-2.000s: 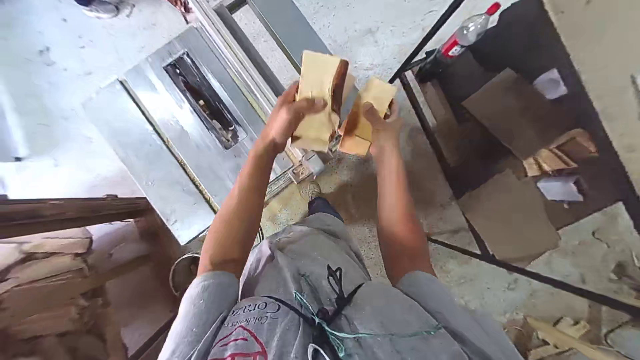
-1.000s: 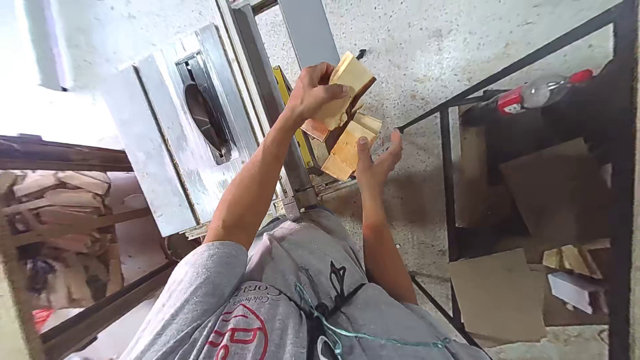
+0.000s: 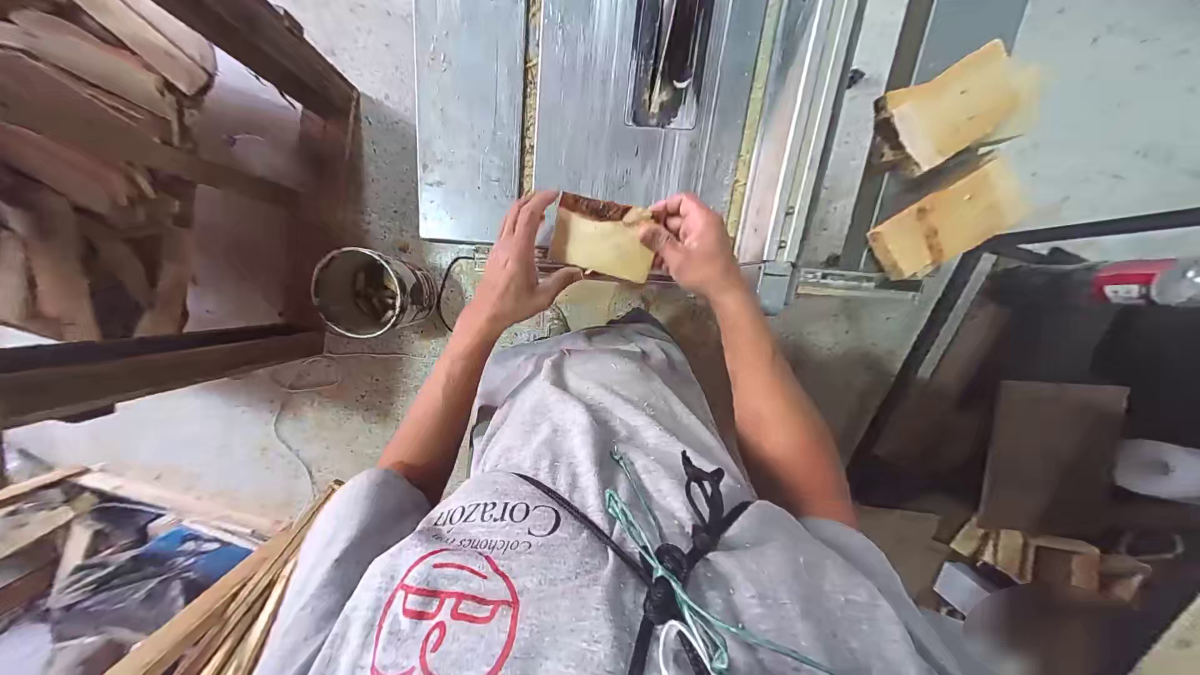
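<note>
A pale wood block with a dark, rough edge is held in front of me, at the near edge of a metal saw table. My right hand grips its right end between thumb and fingers. My left hand is at its left end, thumb and fingers spread around it; how firmly it touches is unclear. Beyond the block, the dark blade slot runs away from me. Two more wood blocks lie side by side on the rails at the right.
A metal can holding wood scraps stands left of the saw table. Wood pieces fill a wooden rack on the left. At lower left lie long thin strips. A dark-framed shelf on the right holds boards and a bottle.
Earlier both hands held wood blocks to the right of the saw table. Now both hands are at one block before the table, and two blocks lie at the right. The view has turned left.
</note>
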